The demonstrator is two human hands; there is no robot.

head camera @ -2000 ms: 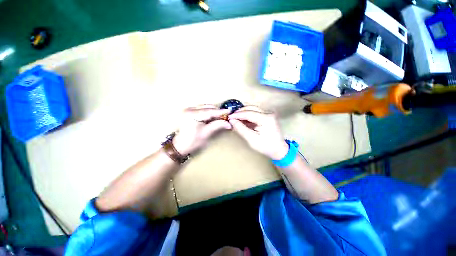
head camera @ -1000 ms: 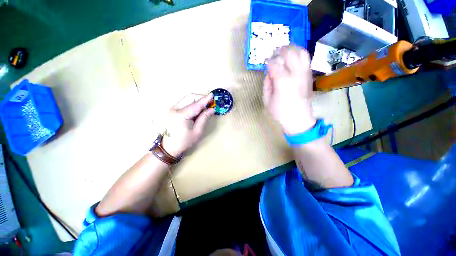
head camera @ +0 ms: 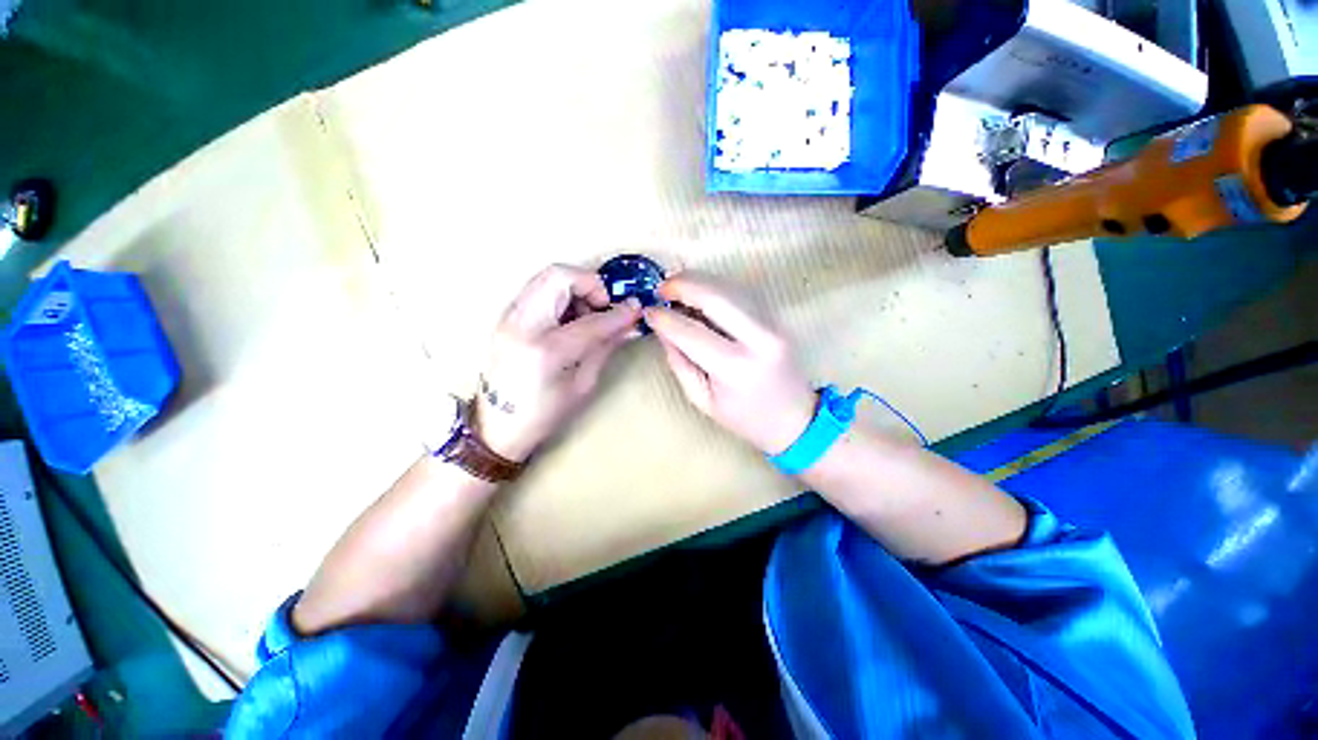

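Observation:
A round black housing (head camera: pixel 632 272) with a circuit board lies on the tan cardboard in front of me. My left hand (head camera: pixel 549 347) grips its left side between thumb and fingers. My right hand (head camera: pixel 727 364) is at its right side, fingertips together on the housing's lower right face. A small pale bit shows at the fingertips; I cannot tell what it is. The fingers hide the housing's lower part. The gold cylinder does not show.
A blue bin (head camera: pixel 882 101) with white plastic parts (head camera: pixel 784 101) stands at upper right. The orange electric screwdriver (head camera: pixel 1113 198) is at right, before a pale metal box (head camera: pixel 1077 65). Another blue bin (head camera: pixel 90 369) and a grey vented box (head camera: pixel 36 586) are at left. Another black unit (head camera: pixel 29 210) lies at upper left.
My right hand has come back from the white parts bin to the housing. My left hand has stayed at the housing. The whole view has shifted slightly.

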